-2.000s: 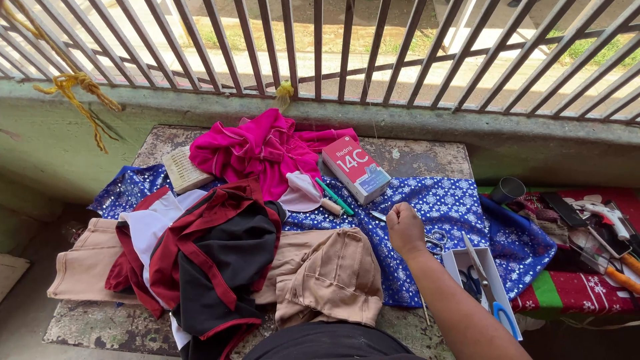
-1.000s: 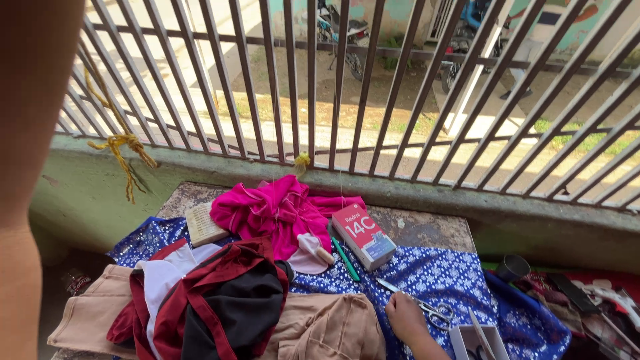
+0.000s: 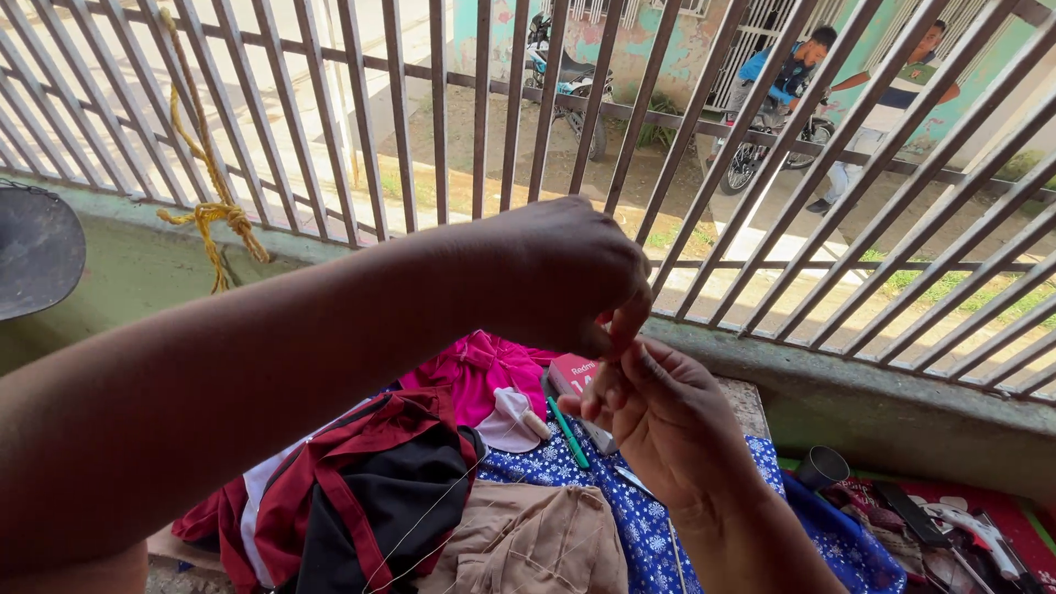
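My left hand is raised in front of the bars, its fingertips pinched together against those of my right hand. What lies between the fingertips is too small to tell. A thin pale thread runs over the maroon and black garment and the beige cloth. Behind the hands lie a magenta cloth, a white cloth piece with a thread spool, a green pen and a red phone box. A scissor blade shows beside my right wrist.
A blue snowflake-print cloth covers part of the table. At right stand a dark cup and a glue gun among tools. Metal bars rise from the low wall, with a yellow rope tied on. Two people are outside by motorcycles.
My right hand has risen from beside the scissors on the blue cloth. My left hand has come to meet it, its arm now crossing the view. The view has tilted up.
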